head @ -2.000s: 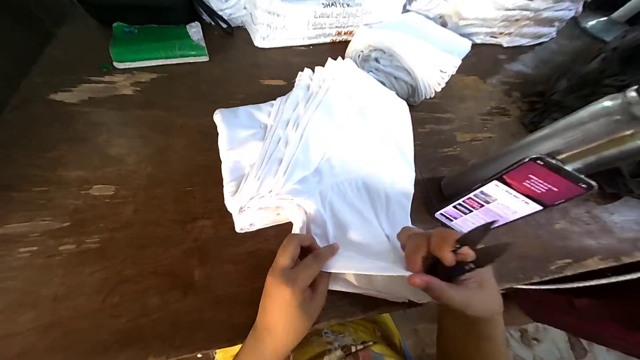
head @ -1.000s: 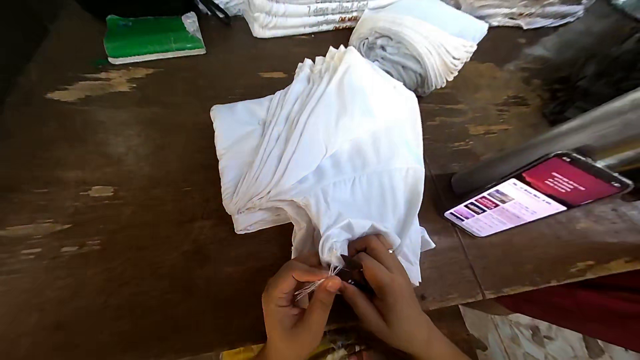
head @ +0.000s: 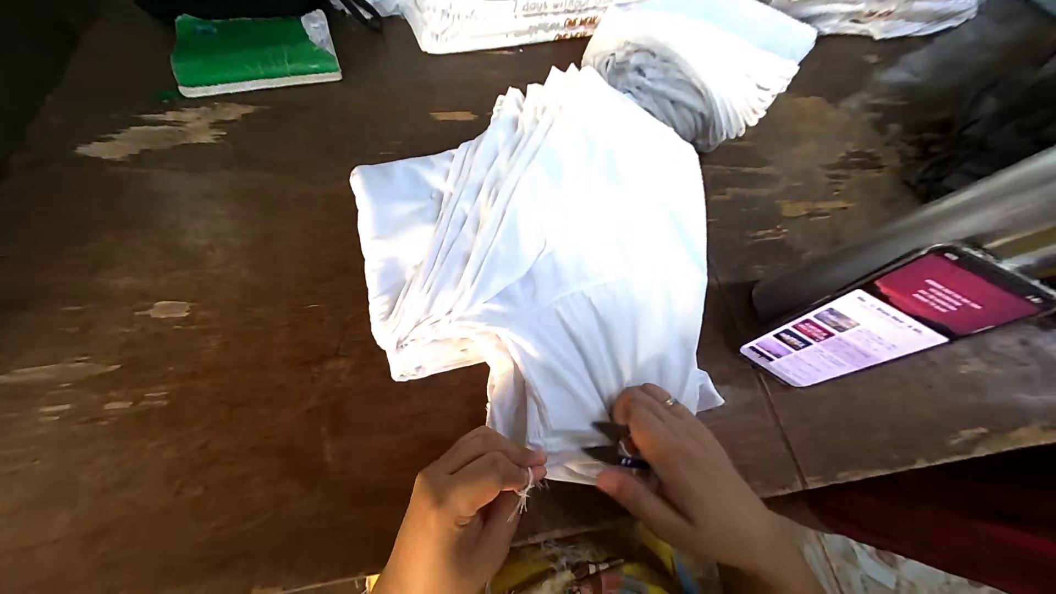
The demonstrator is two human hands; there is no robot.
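Note:
A fanned stack of white fabric garments [head: 577,239] lies on the wooden table, its lower end at the near edge. My left hand [head: 478,487] pinches a small tuft of white threads [head: 525,491] between thumb and fingers, at the lower left corner of the cloth. Dark thread snips [head: 615,450] are in my right hand [head: 676,470], which wears a ring; their two blades are apart and point left over the cloth's lower edge. Part of the snips is hidden by the fingers.
A rolled white fabric bundle [head: 701,66] touches the stack's top right. At right a phone [head: 891,318] with a lit screen leans by a metal tube [head: 891,231]. A green book [head: 256,51] and printed white fabric [head: 503,21] lie at the back. Dark cloth is at far right.
My hands, close together at the cloth's edge one second ago, are now apart. The threads remain in my left hand. The snips' blades now show clearly, and the cloth's bunched lower edge lies flatter.

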